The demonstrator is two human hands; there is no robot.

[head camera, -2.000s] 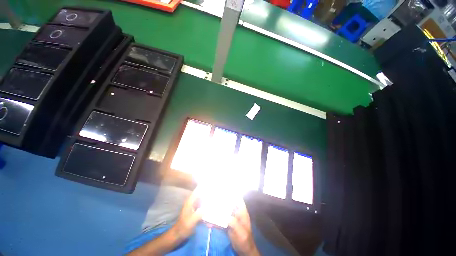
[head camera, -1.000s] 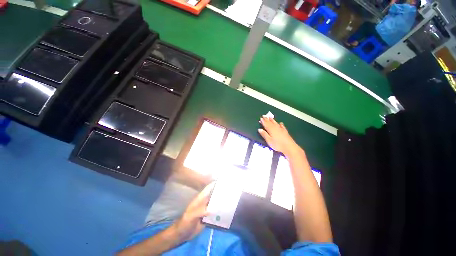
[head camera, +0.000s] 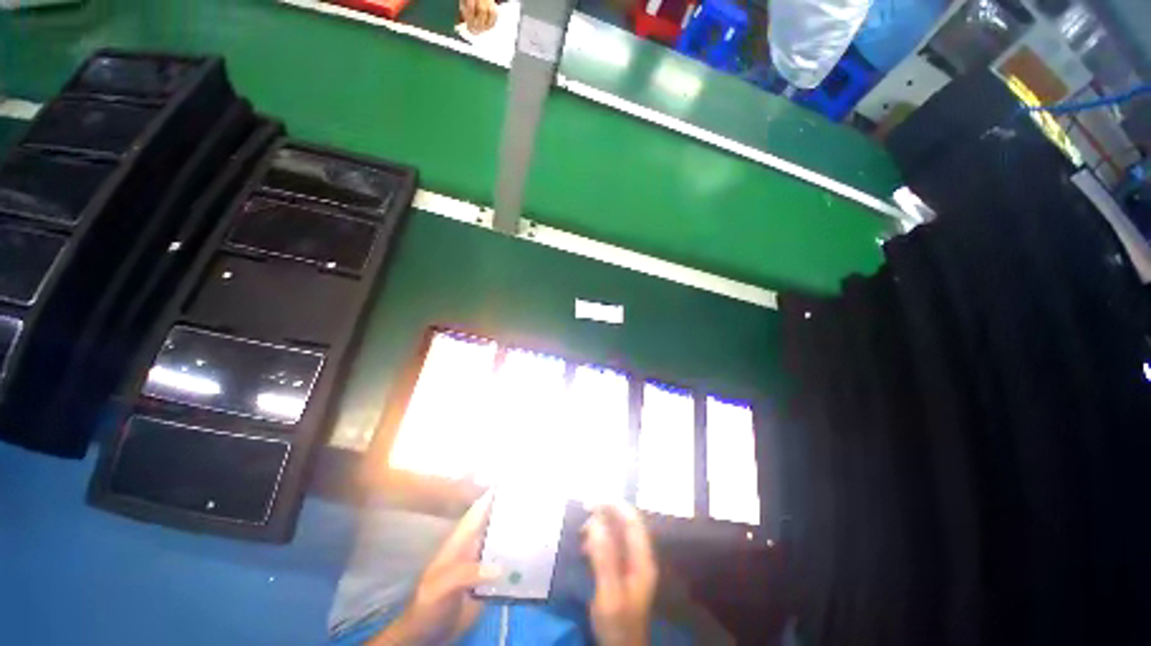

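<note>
A smartphone (head camera: 520, 549) with a bright white screen and a small green mark near its lower end is in my left hand (head camera: 444, 583), at the bottom centre. My right hand (head camera: 620, 570) is just right of the phone, fingers bent and slightly blurred, holding nothing that I can see. Beyond my hands lies the phone tray (head camera: 774, 467) with several phones side by side, their screens glaring white. The glare hides the edge between the held phone's top and the tray. A thin white cable (head camera: 505, 621) hangs below the held phone.
Left tray stack (head camera: 177, 240) has dark phones on top; its nearer tray (head camera: 331, 379) has one empty slot. Tall right tray stack (head camera: 972, 416). White paper slip (head camera: 600, 311) beyond the phone tray. Grey upright (head camera: 520, 139) beside the green conveyor (head camera: 707, 189). Another person's hand (head camera: 478, 14) at the top.
My right hand has come back from the white slip to beside the held phone. The slip now lies turned more level. The view has shifted. Another person's hand has appeared at the top.
</note>
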